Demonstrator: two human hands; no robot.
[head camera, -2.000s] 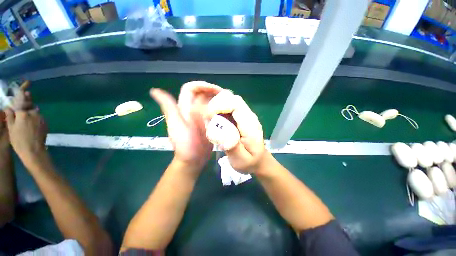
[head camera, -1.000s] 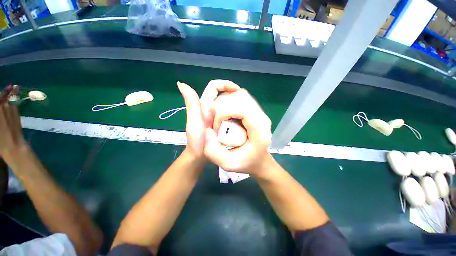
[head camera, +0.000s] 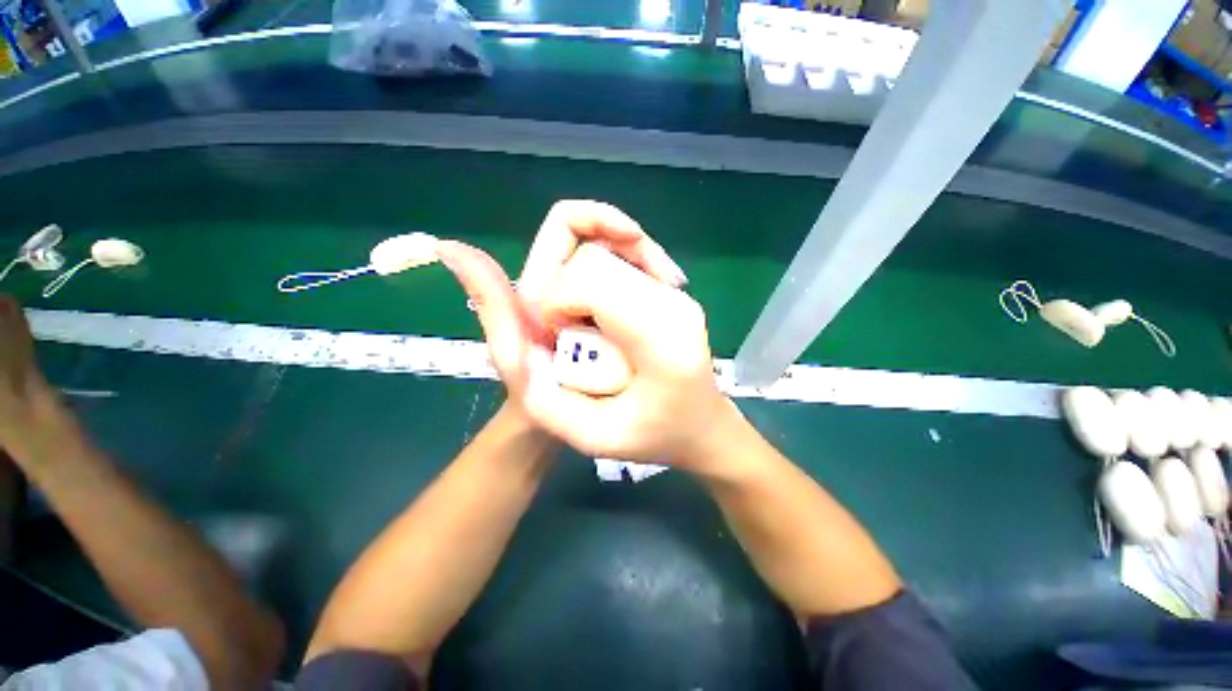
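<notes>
A cream-white oval unit is clasped between my hands near the middle of the view. Only its rounded end face with small dark slots shows; the rest is hidden by fingers. My right hand is curled around it. My left hand presses against it from the left, its thumb sticking up and outward, its other fingers wrapping over the top. A few white slips lie on the green surface just below my hands, partly covered.
Cream ovals stand in rows at right over pale paper. Units with cord loops lie on the belt. A grey-white post rises right of my hands. A tray and plastic bag are behind. Another person's arm is at left.
My left hand has closed in against the unit and my right hand. The unit's end face has turned and more of it is covered. The other person's hand has moved left and down.
</notes>
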